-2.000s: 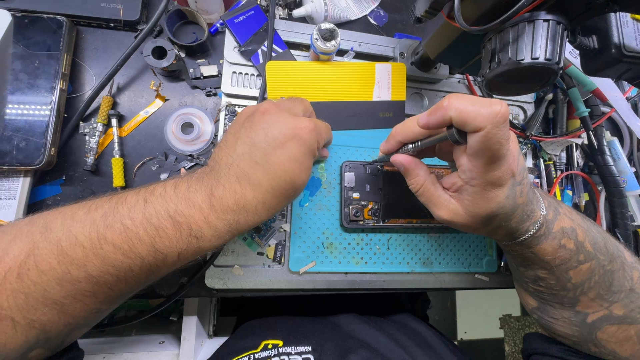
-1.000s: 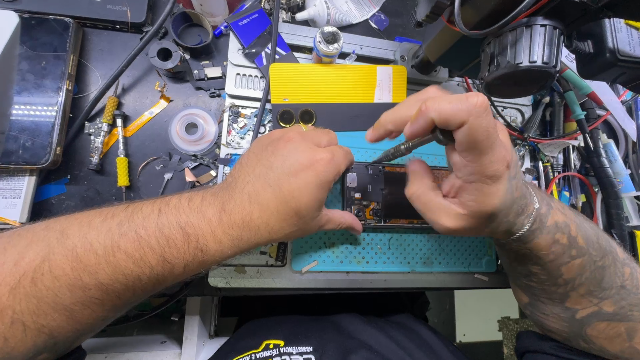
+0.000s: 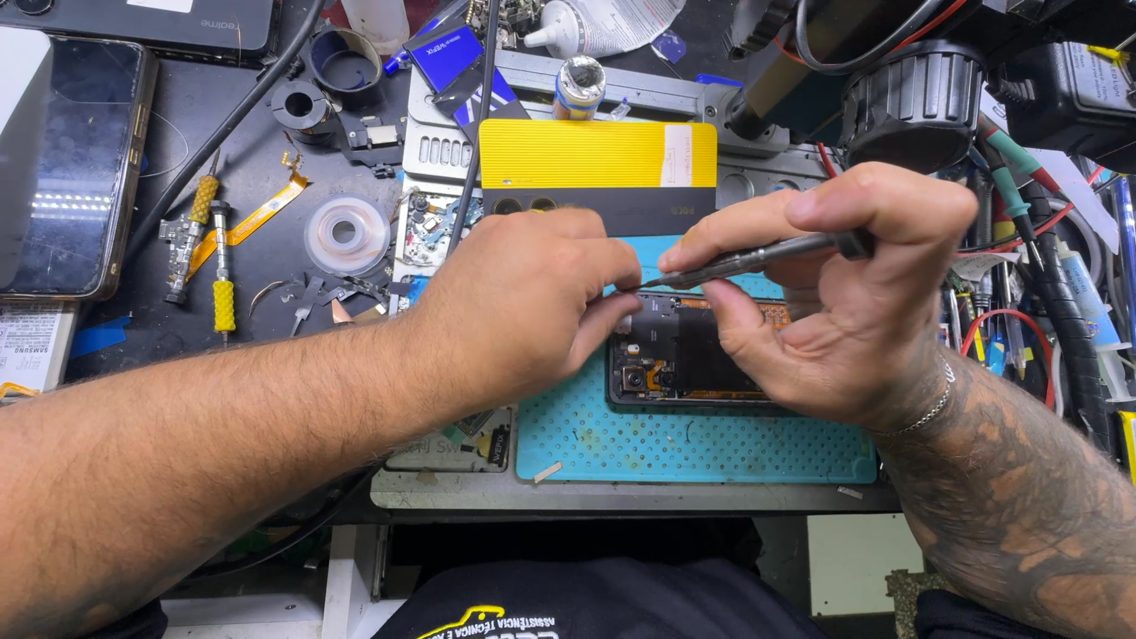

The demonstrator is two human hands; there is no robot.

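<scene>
An opened smartphone (image 3: pixel 701 355) lies on a perforated teal mat (image 3: pixel 692 444), its camera module and orange flex cable showing at the left end. My right hand (image 3: pixel 852 293) grips a dark precision screwdriver (image 3: pixel 763 257), tilted so that its tip points left at the phone's upper left corner. At that same corner is my left hand (image 3: pixel 550 302), thumb and forefinger pinched together at the driver's tip. Whether the fingertips hold a small part or the tip itself is hidden. Just above the mat lies a yellow and black phone back cover (image 3: pixel 599 155).
Two small screwdrivers with yellow grips (image 3: pixel 224 306), a clear spool (image 3: pixel 346 234) and an orange flex cable (image 3: pixel 266 209) lie at the left, beside a larger phone (image 3: pixel 67 169). A small open jar (image 3: pixel 579 87) stands behind the cover. Cables and tools crowd the right side.
My left hand has moved from left of the phone to its corner, and its thumb and forefinger have come together. The right hand's fingers have shifted along the screwdriver.
</scene>
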